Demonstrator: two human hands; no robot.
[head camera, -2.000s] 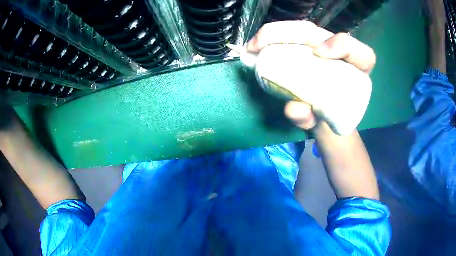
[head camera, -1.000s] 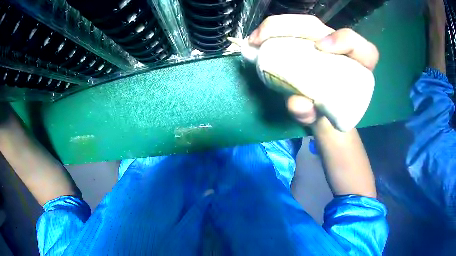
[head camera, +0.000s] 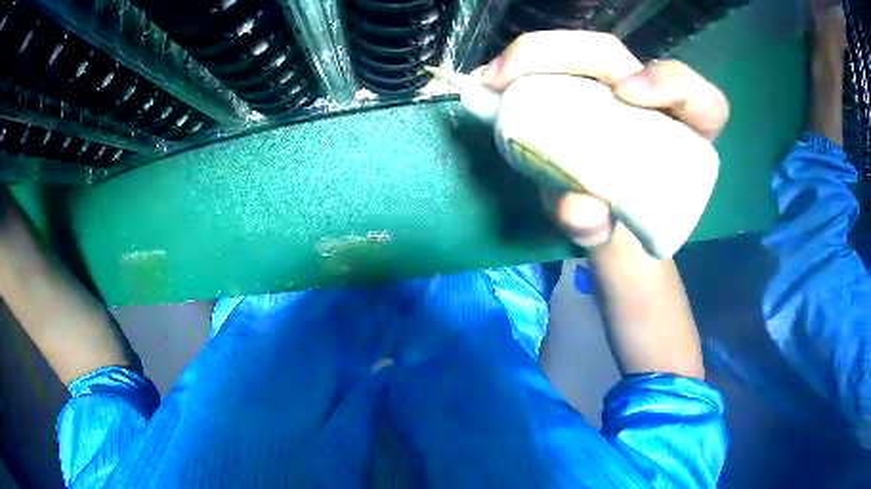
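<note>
My right hand (head camera: 611, 81) is shut on a white squeeze bottle (head camera: 611, 153), held tilted above the mat with the fingers over its top and the thumb below. Its thin pale nozzle (head camera: 445, 74) points up and left at the near end of a row of glossy black round parts (head camera: 393, 43). I cannot tell whether it touches them. The rows lie in a clear plastic tray with ribbed dividers (head camera: 323, 48). My left forearm shows at the left edge; the left hand is cut off or too dark to see.
The green mat (head camera: 258, 210) runs under the tray to the bench's front edge, with pale scuff marks near that edge. Another person's forearm and blue sleeve (head camera: 817, 201) are at the right edge.
The mat, tray and my forearms have shifted slightly left in the view. The bottle has moved slightly right relative to the tray; its nozzle stays near the same row. My right hand still holds it.
</note>
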